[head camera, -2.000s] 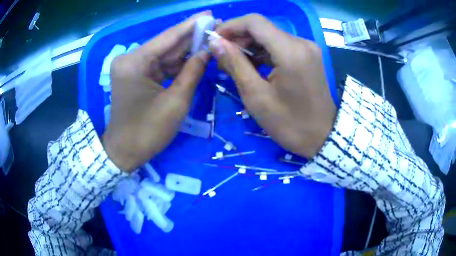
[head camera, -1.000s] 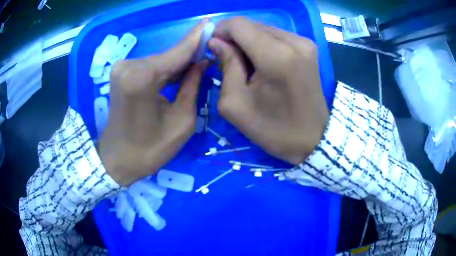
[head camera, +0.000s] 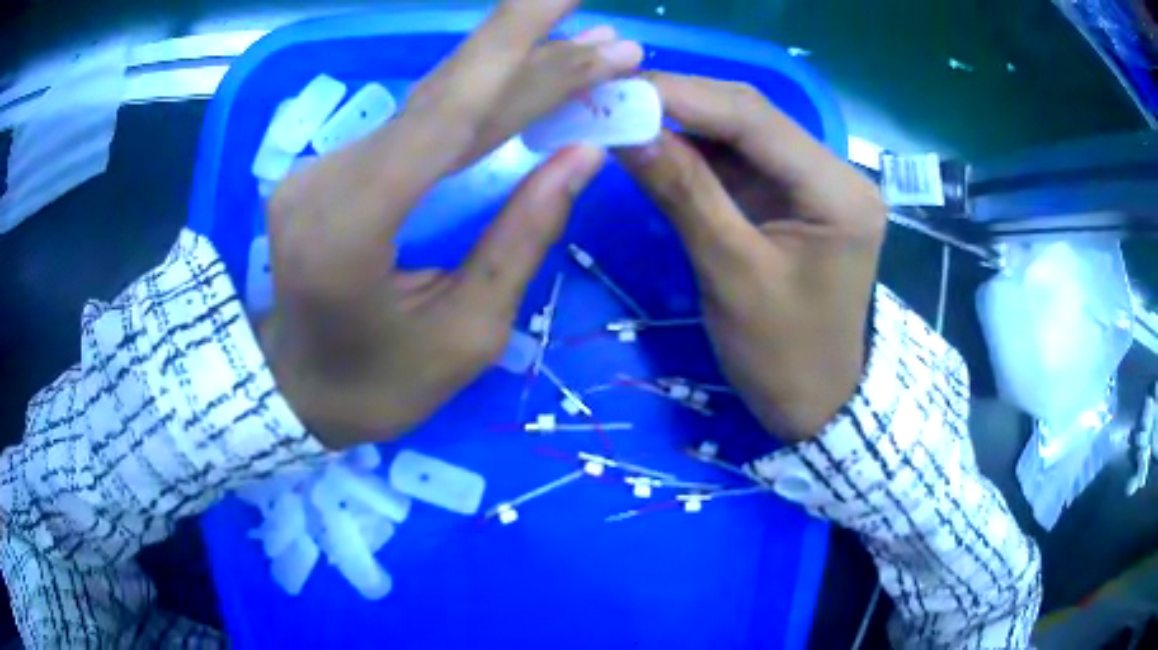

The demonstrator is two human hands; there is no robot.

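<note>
A translucent white plastic housing [head camera: 607, 117] is held flat between both hands above the far part of the blue tray [head camera: 533, 597]. Fine red wire shows on its face. My left hand [head camera: 406, 241] grips its left end with the thumb below and fingers above. My right hand [head camera: 787, 241] pinches its right end between thumb and forefinger. Several thin sticks with small white blocks and fine red wires, such as this wired lead [head camera: 546, 476], lie in the tray below the hands.
Loose white housings lie at the tray's left, in a far group [head camera: 305, 121] and a near pile [head camera: 337, 521]. A printed label [head camera: 912, 180] and crumpled translucent bags [head camera: 1054, 330] are right of the tray. A green belt [head camera: 914, 64] runs beyond, with small white pieces on it.
The housing has turned from edge-on and upright to flat, its broad face showing. Both hands have shifted right. The left fingers have spread and lifted. The view has shifted a little.
</note>
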